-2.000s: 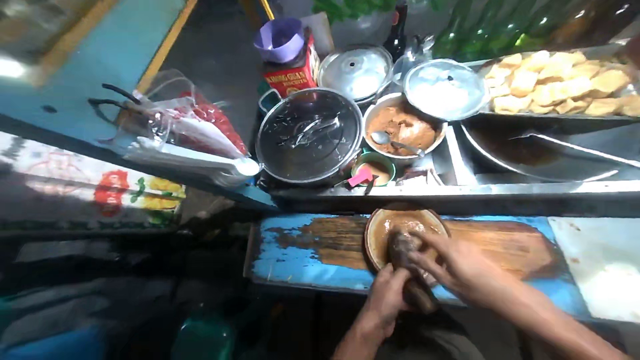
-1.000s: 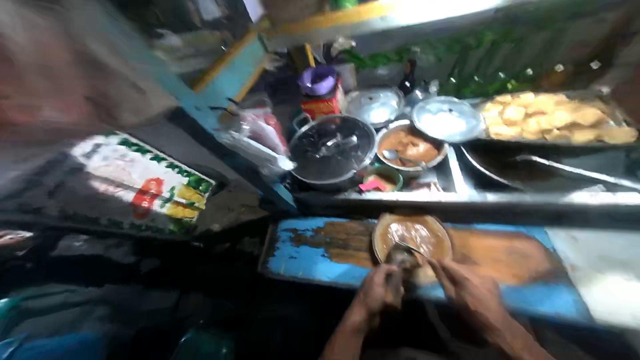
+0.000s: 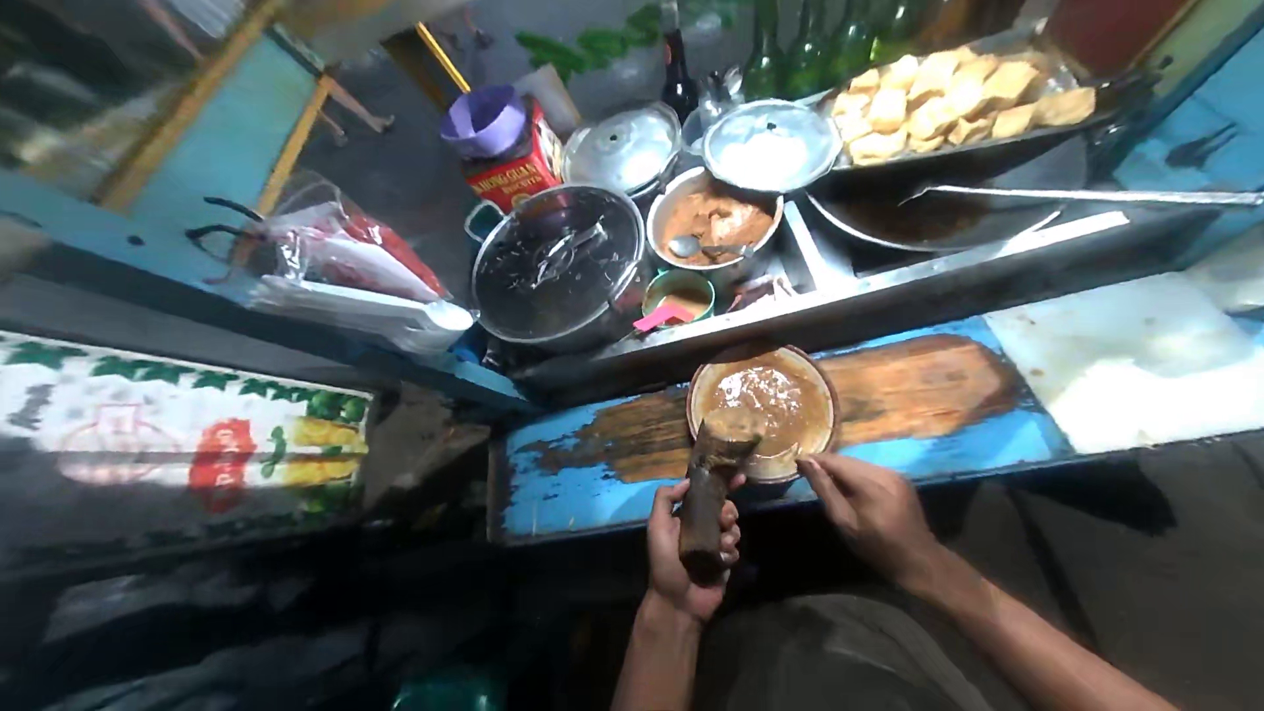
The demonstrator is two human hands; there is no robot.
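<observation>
A round mortar or shallow bowl (image 3: 826, 395) of brown sauce (image 3: 775, 390) stands on a worn blue wooden board (image 3: 928, 385). My left hand (image 3: 691, 543) grips the thick handle of a dark pestle (image 3: 703, 513), its sauce-coated head over the near left part of the bowl. My right hand (image 3: 869, 504) is at the bowl's near right rim, thumb and fingers pinched on something small and thin that I cannot make out. Behind the bowl are a small green cup (image 3: 707, 293) with a pink handle or spoon and a pot (image 3: 660, 222) of orange-brown sauce with a metal spoon.
A large lidded pot (image 3: 494, 296), two metal lids (image 3: 772, 146), a wok (image 3: 859, 232) with a long-handled ladle (image 3: 1086, 196) and a tray of fried tofu pieces (image 3: 933, 104) line the metal counter. Plastic bags (image 3: 346, 267) hang at left. A white board (image 3: 1116, 346) lies at right.
The pestle head, lower in the bowl one second ago, now shows tilted up on its near left side. My right hand, over the bowl two seconds ago, has moved to its near right rim.
</observation>
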